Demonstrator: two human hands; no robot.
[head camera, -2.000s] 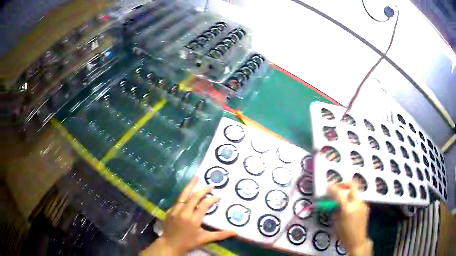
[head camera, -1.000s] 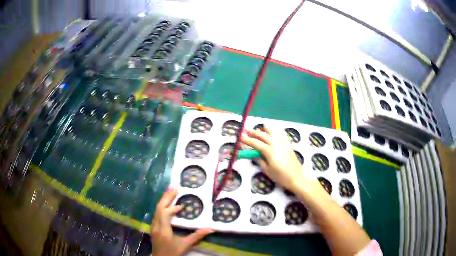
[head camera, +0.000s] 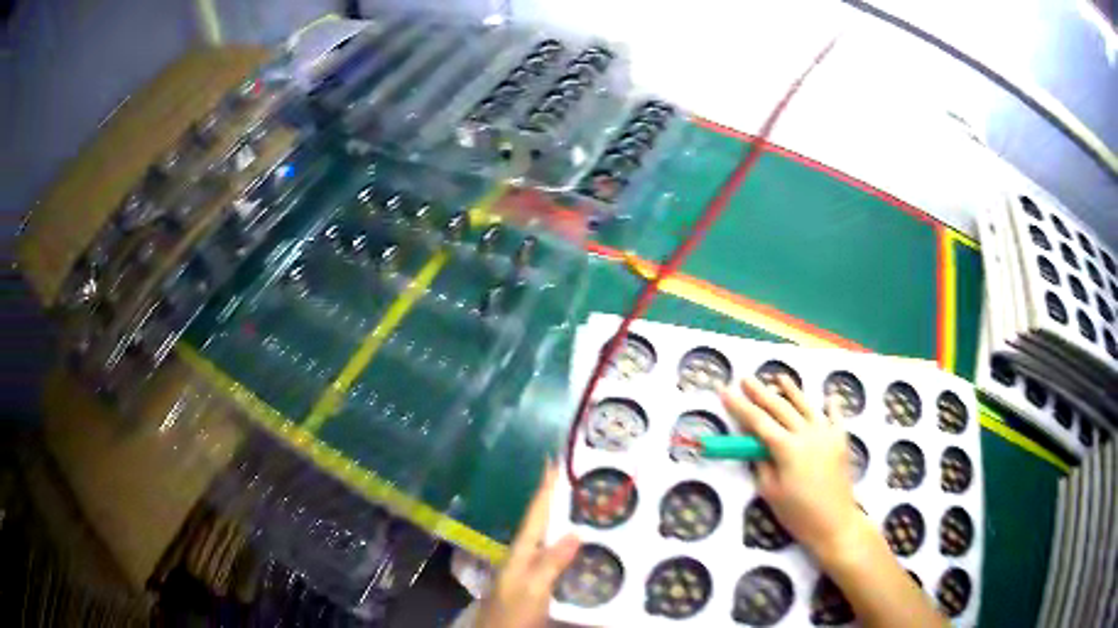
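The white foam tray (head camera: 650, 469) lies in front of me, its round pockets showing dark or greyish perforated discs (head camera: 690, 509). My right hand (head camera: 797, 460) is over the middle of the tray, holding the green probe handle (head camera: 733, 447), which points left. The red and black lead (head camera: 662, 272) crosses above the tray's left side and runs up towards the far side. My left hand (head camera: 533, 567) is at the tray's near left edge, gripping it, and is partly cut off by the picture's bottom. The probe tip's contact is too blurred to tell.
Clear blister trays (head camera: 405, 307) lie to the left on the green mat. Filled clear trays (head camera: 539, 104) are stacked at the far side, and cardboard (head camera: 135, 117) is at the far left. Stacked white trays (head camera: 1060, 288) stand at the right edge, with pale slabs (head camera: 1085, 540) below.
The tray with smooth-faced discs is out of sight; the white tray tilted at right now lies flat before me. My right hand has moved over its middle. The view has shifted.
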